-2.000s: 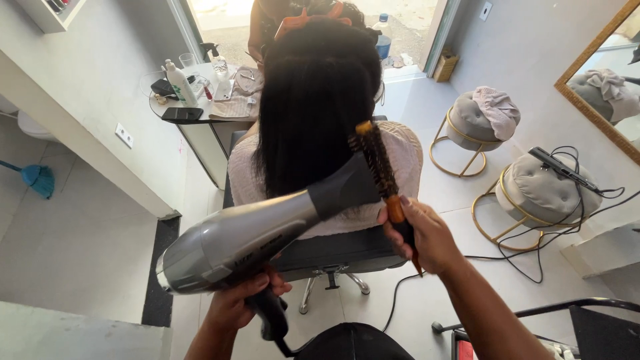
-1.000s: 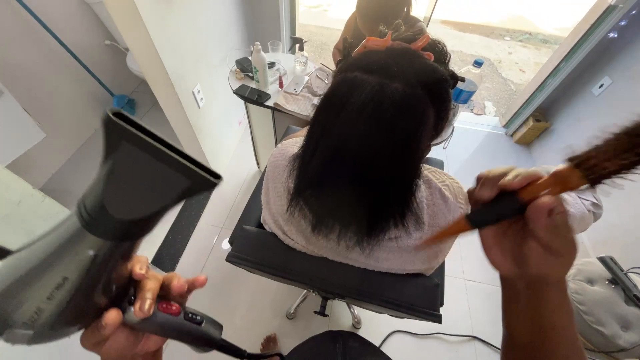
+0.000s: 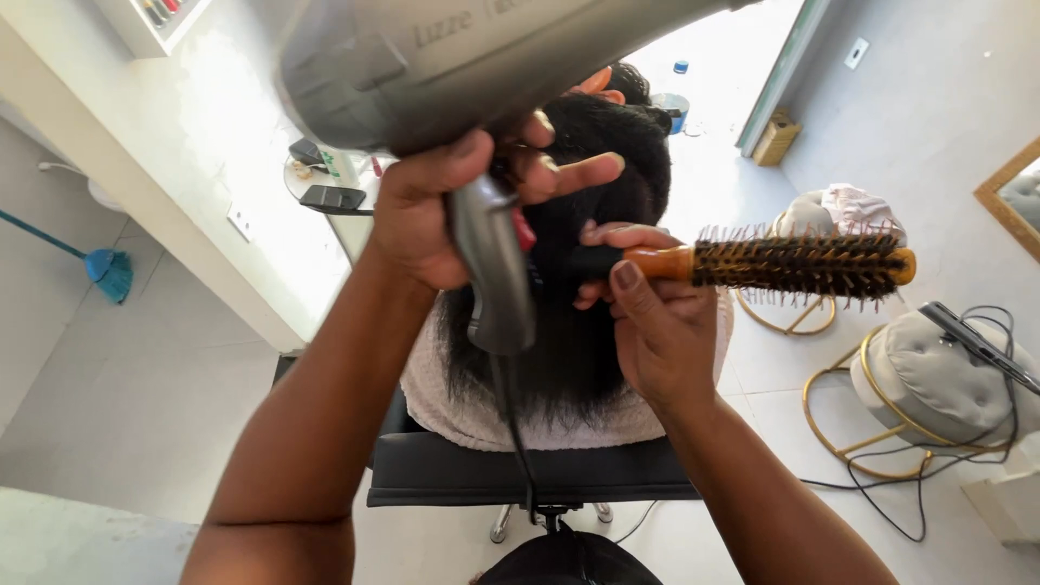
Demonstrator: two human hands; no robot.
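My left hand (image 3: 439, 203) grips a grey hair dryer (image 3: 422, 73) near the top of its handle, some fingers extended; the dryer's nozzle points up and right, its tip cut off by the frame. In my right hand (image 3: 662, 317) is a round hair brush (image 3: 800, 264) with an orange and black handle, its bristles pointing right. Both hands are in front of the dark, straight hair (image 3: 561, 349) of a seated person, whose shoulders are under a light towel (image 3: 471, 422). Orange clips (image 3: 597, 81) hold up hair on top of the head.
A black salon chair (image 3: 528, 471) backs the person. The dryer's cord hangs over it. At right, a flat iron (image 3: 979, 345) and its cord lie on a grey tufted stool (image 3: 934, 382); another stool (image 3: 804, 215) bears a cloth. A round table (image 3: 301, 175) with a phone stands at left.
The dryer has moved up and right from the lower left, and its nozzle has swung rightward. My right hand with the brush has come inward, over the hair. The view has shifted.
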